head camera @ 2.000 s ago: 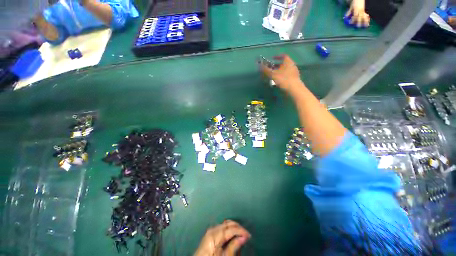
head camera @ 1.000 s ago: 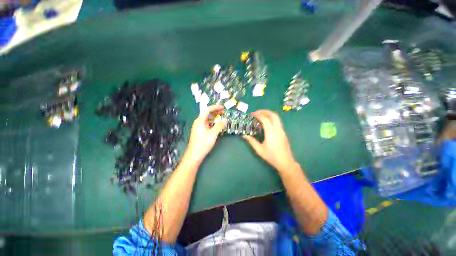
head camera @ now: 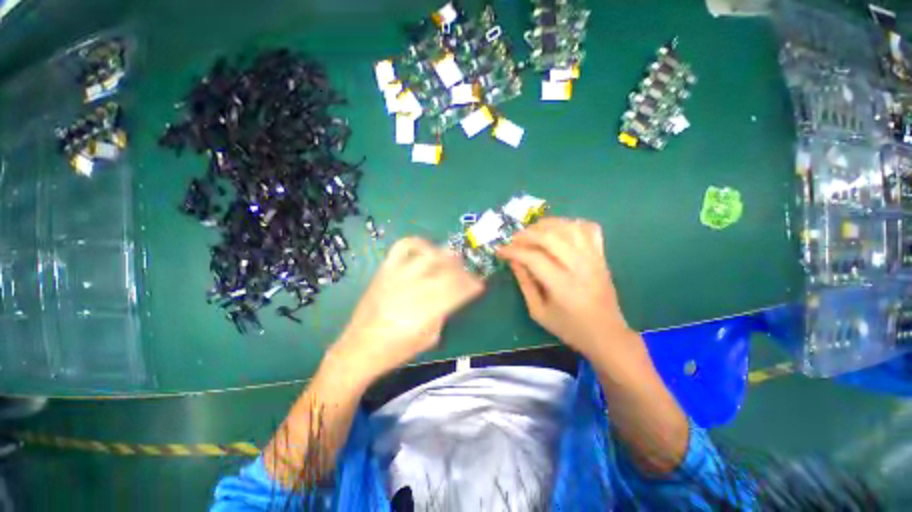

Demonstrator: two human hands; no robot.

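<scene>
A circuit board cluster [head camera: 480, 258] with white pouch batteries [head camera: 488, 229] lies on the green bench between my hands. My left hand [head camera: 420, 295] is at the cluster's lower left, blurred, its fingers bent; I cannot tell whether it holds anything. My right hand [head camera: 565, 265] is at the cluster's right edge with thumb and fingertips together on it, gripping the boards. A loose pile of black flex parts [head camera: 270, 170] lies to the left. A bigger heap of circuit boards with white batteries [head camera: 450, 85] lies beyond my hands.
More boards lie at the top [head camera: 556, 45] and upper right [head camera: 657, 100]. A bright green piece [head camera: 721, 207] lies at right. Clear trays stand at left [head camera: 75, 290] and, with boards, at right [head camera: 850, 215]. A blue bin or bag [head camera: 705, 365] shows below the bench edge [head camera: 250, 386].
The view has tilted down towards the bench's near edge. My right hand has come back from the far side to meet my left. The cluster between my hands now shows its white batteries upward.
</scene>
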